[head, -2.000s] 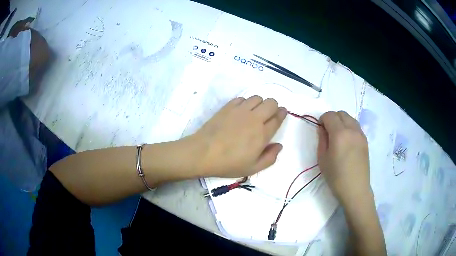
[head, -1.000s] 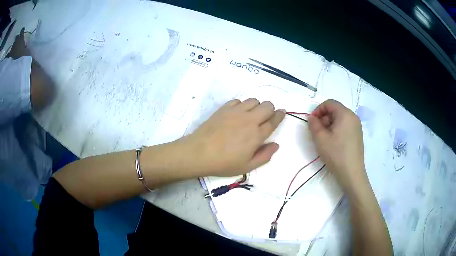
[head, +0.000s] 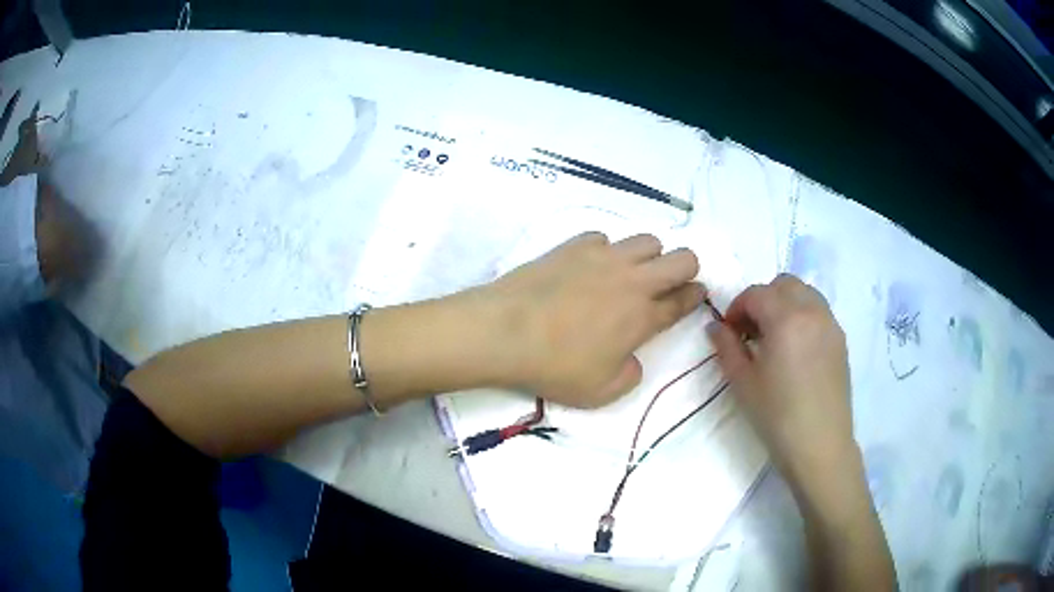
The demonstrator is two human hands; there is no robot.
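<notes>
The white panel [head: 555, 497] lies under both hands, with a purplish rim at its left edge. My left hand [head: 595, 318] presses over the upper part of the panel, its fingertips on the red and black wires. My right hand [head: 786, 359] pinches the same wires [head: 676, 399] just to the right. The wires run from there down to a small black connector [head: 603, 535] near the panel's lower edge. A black jack [head: 483, 441] with a metal tip sits at the left edge, with short black wire tails [head: 539, 431] beside it. What lies under my left palm is hidden.
Dark tweezers [head: 613, 178] lie on the white bench cover [head: 266, 220] beyond the panel. A dark green conveyor [head: 520, 46] runs behind. Another person's arm [head: 58, 231] is at the far left. Something dark and blurred [head: 1003, 578] shows at the lower right corner.
The view has shifted, so the bench sits differently in the picture. My hands are closer together along the wires; the wire stretch between them is shorter. The dark shape at lower right has appeared.
</notes>
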